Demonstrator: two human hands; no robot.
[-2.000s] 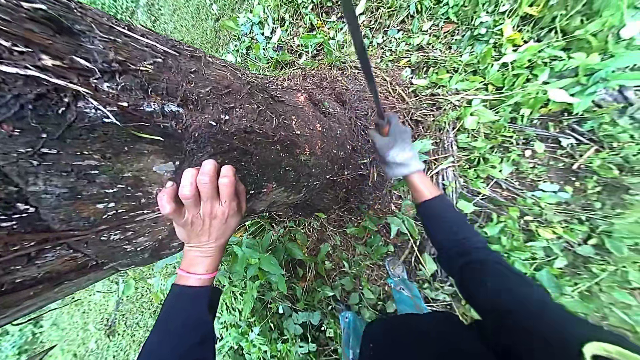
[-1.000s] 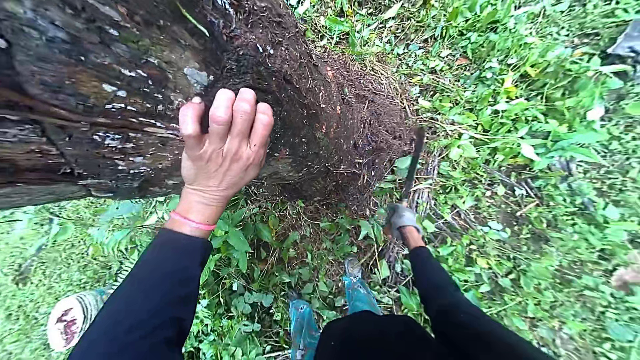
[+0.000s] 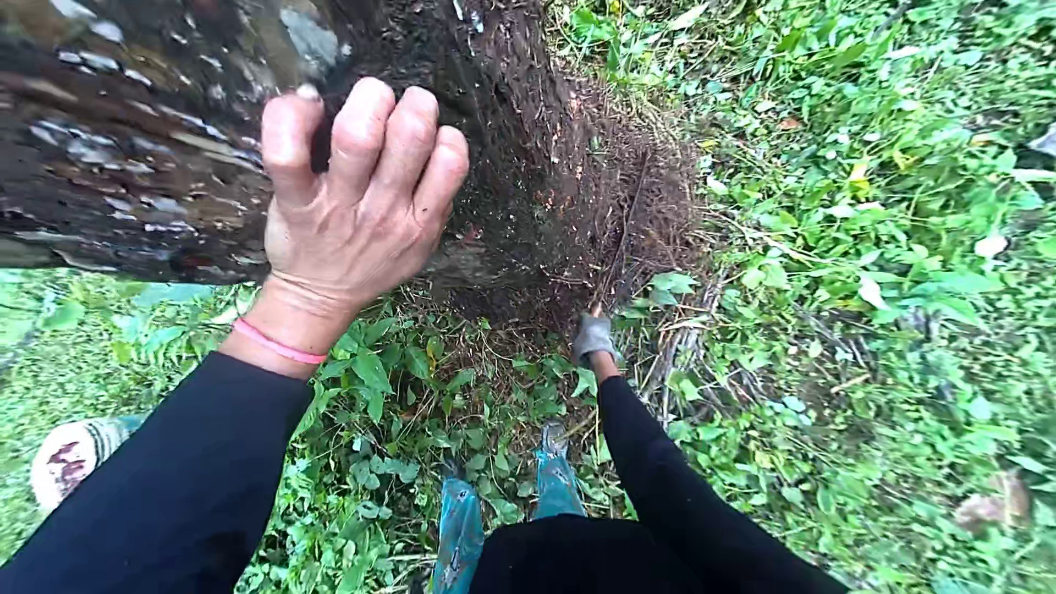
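Note:
My left hand (image 3: 359,194), bare with a pink band at the wrist, rests with curled fingers against the rough bark of a thick tree trunk (image 3: 148,157). Lower and to the right, my right hand (image 3: 596,338) wears a grey glove and is closed on the handle of a long-bladed tool, likely a machete. Its thin dark blade (image 3: 631,214) lies over the root-covered base of the trunk (image 3: 569,165), and it is hard to make out against the brown fibres. Whether the edge touches the base cannot be told.
Leafy green plants (image 3: 866,247) cover the ground around the trunk. My legs in teal trousers (image 3: 459,528) stand below the base. A round pale object with reddish marks (image 3: 66,462) lies at the lower left. Dry stems (image 3: 685,346) lie right of my gloved hand.
The blade stood away from the trunk one second ago and now lies across its base. My left hand stays on the bark. The view has shifted.

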